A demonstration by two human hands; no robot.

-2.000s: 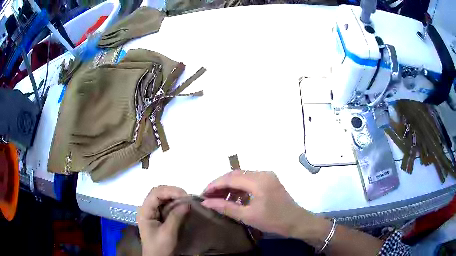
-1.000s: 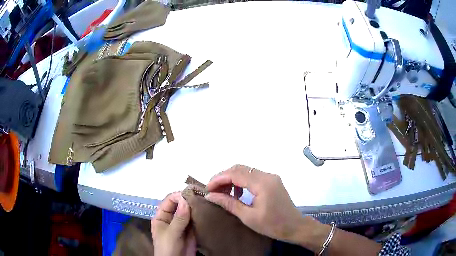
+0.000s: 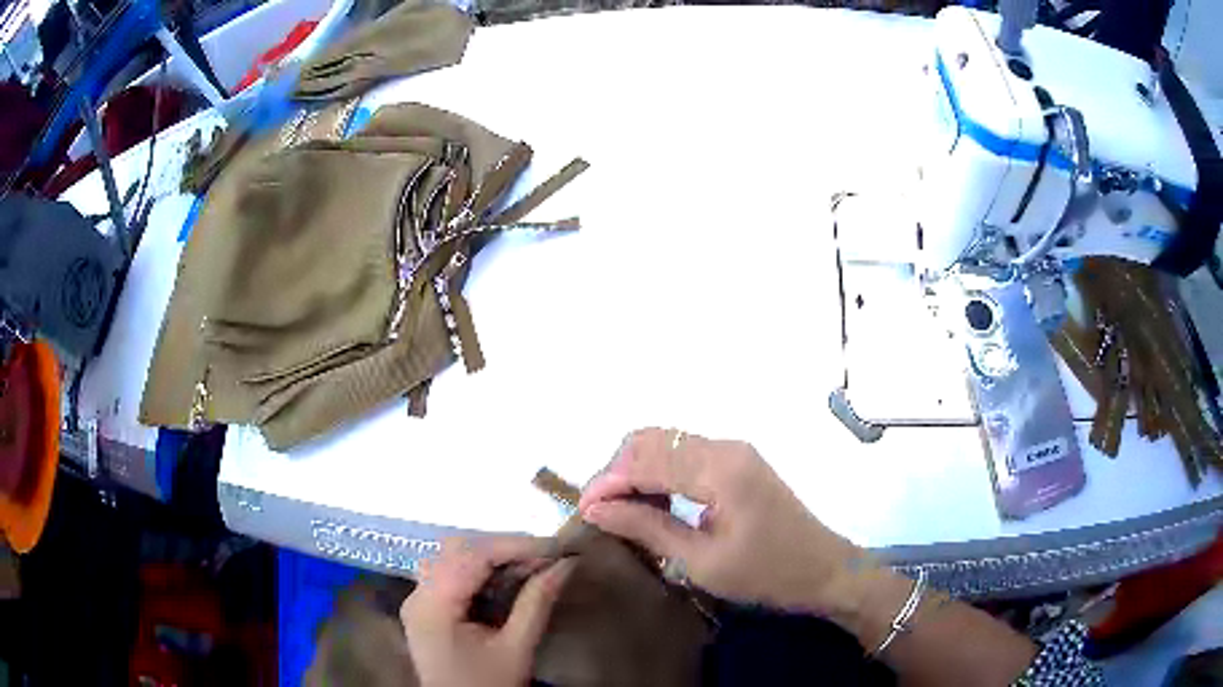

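A khaki-brown pocket piece (image 3: 624,611) hangs between my hands at the table's front edge. My left hand (image 3: 476,604) pinches its upper left edge between thumb and fingers. My right hand (image 3: 711,517) pinches the upper edge near a brown zipper tape end (image 3: 554,485), which sticks out over the white table. A small pale thing shows at my right fingertips; I cannot tell what it is. The piece's lower part runs out of the picture.
A stack of khaki pieces (image 3: 302,269) with fanned zipper tails lies at upper left. A white sewing machine (image 3: 999,161) stands at right, with a shiny phone (image 3: 1026,416) and loose brown zippers (image 3: 1140,362) beside it. More khaki fabric (image 3: 360,638) lies on blue below the edge.
My left hand has moved right and now grips lower on the piece's edge. My right hand has shifted slightly right. The view has shifted a little, so the table things sit further right.
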